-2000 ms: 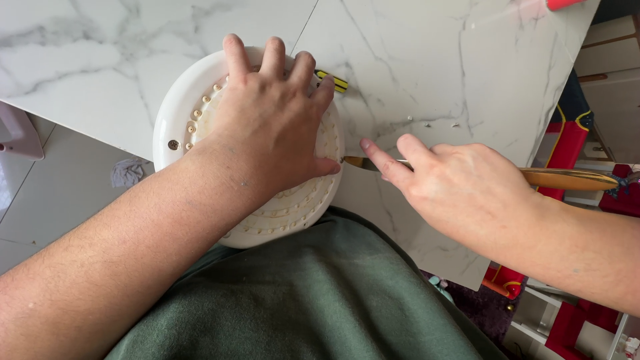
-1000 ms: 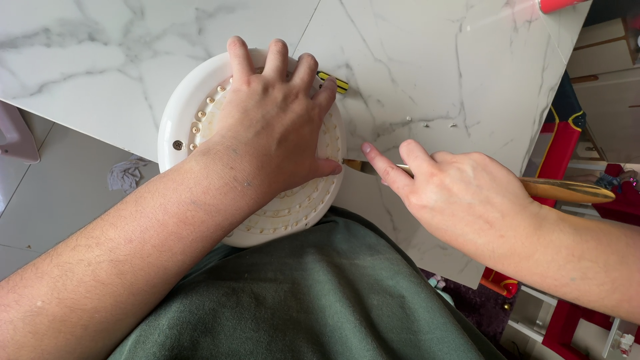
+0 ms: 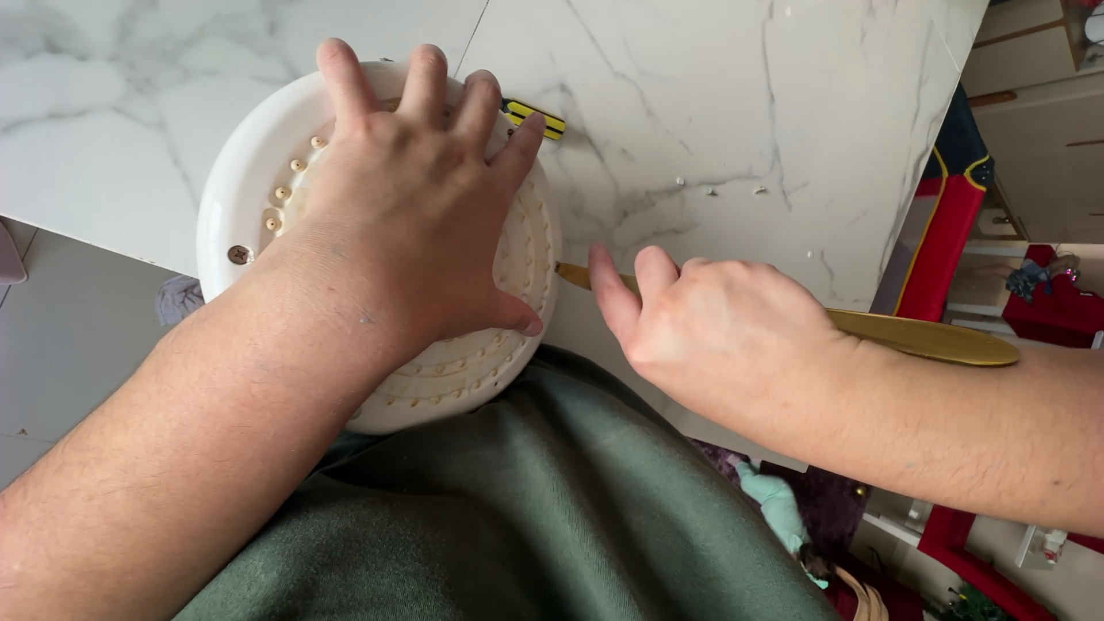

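Note:
A round white plastic shower head (image 3: 226, 194), with rings of small nozzles and a cross-head screw at its left rim, leans over the edge of the marble-patterned surface against the dark green cloth on my lap. My left hand (image 3: 414, 207) lies spread across its face, fingertips over the far rim and thumb low on the right. My right hand (image 3: 716, 319) is closed around a gold-coloured metal knife (image 3: 927, 336). One narrow end of the knife touches the shower head's right edge; the broad end passes over my wrist. The part inside my fist is hidden.
Beyond the shower head lies a yellow and black screwdriver handle (image 3: 539, 119), partly covered. Small white fragments (image 3: 711, 191) are scattered on the marble-patterned surface (image 3: 655, 78). A crumpled grey cloth (image 3: 178, 299) shows at the left. Red and dark blue fabric (image 3: 940, 241) stands past the right edge.
The broad end of the gold-coloured knife has tilted and turned slightly in my right hand. My left hand stays spread on the shower head.

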